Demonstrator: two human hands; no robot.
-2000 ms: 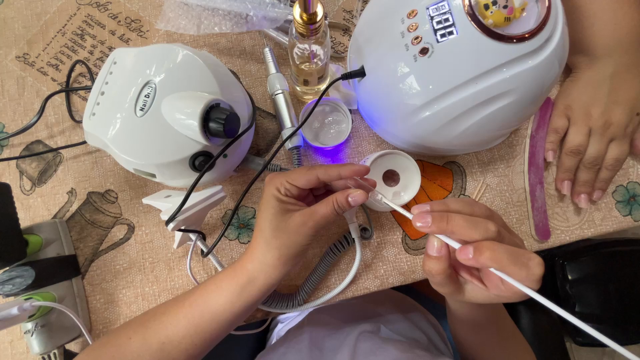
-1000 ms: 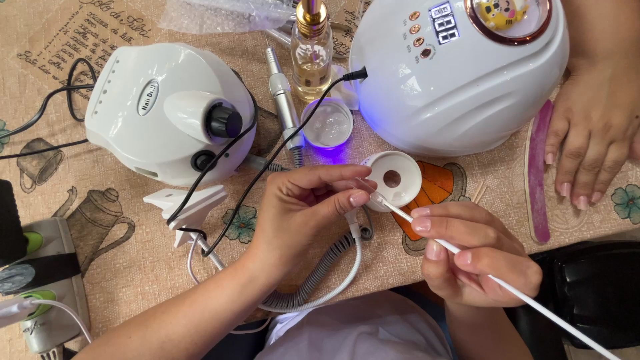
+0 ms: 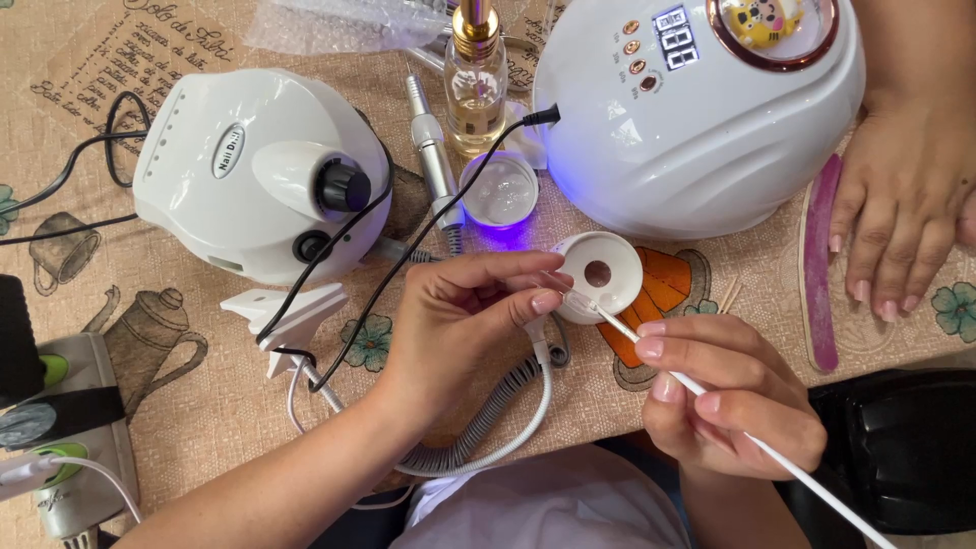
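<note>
Between its thumb and fingers my left hand [image 3: 480, 316] pinches a clear nail tip [image 3: 581, 300], whose free end points right. My right hand [image 3: 724, 396] grips a thin white-handled brush [image 3: 801, 474]; its tip meets the end of the nail tip. Just behind them lies a round white lid or dish [image 3: 621, 267] with a dark round centre. An open jar of clear gel [image 3: 500, 189] stands farther back, lit violet at its base. Beside that jar is a glass bottle with a gold neck [image 3: 476, 91].
A white nail drill machine [image 3: 252, 168] sits left, its handpiece [image 3: 431, 152] by the bottle. A white nail lamp [image 3: 701, 130] stands back right. Another person's hand [image 3: 892, 221] rests beside a purple nail file [image 3: 820, 267]. Cables cross the table, and a power strip [image 3: 84, 427] lies far left.
</note>
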